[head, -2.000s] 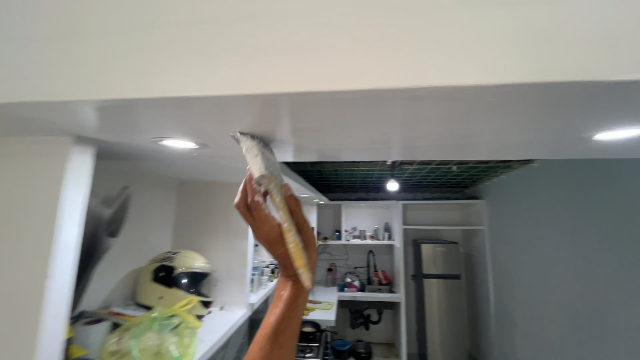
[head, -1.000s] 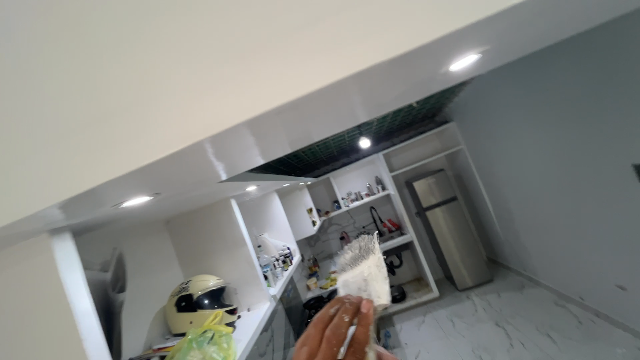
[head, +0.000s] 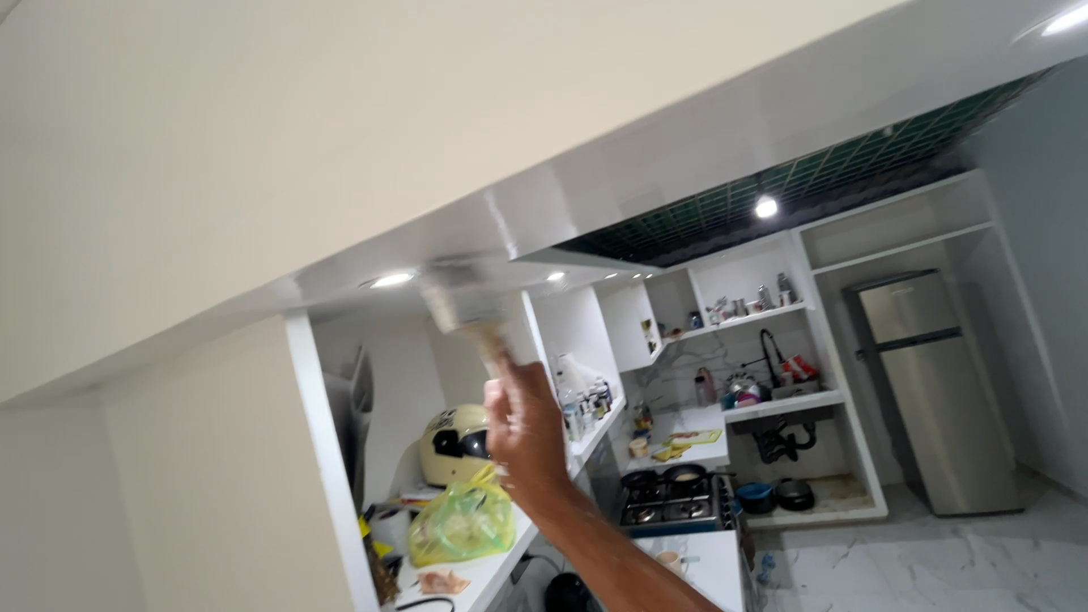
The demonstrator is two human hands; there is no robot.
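In the head view my right hand (head: 527,425) is raised at the middle and closed around the handle of a wide paintbrush (head: 463,297). The brush is blurred. Its bristles point up at the glossy white underside of the beam (head: 561,191), beside a lit recessed lamp (head: 393,279); whether they touch the surface I cannot tell. Pale spots mark the hand. My left hand is out of view.
Below and left of my hand, a cream helmet (head: 450,446) and a yellow-green plastic bag (head: 463,523) rest on a white shelf. Farther back are a gas stove (head: 671,501), sink shelves and a refrigerator (head: 931,399). A bare bulb (head: 766,206) hangs by the green mesh ceiling.
One second ago the brush was low near the bottom of the view; my right hand has raised it to the beam's underside. The view has tilted since the earliest frame.
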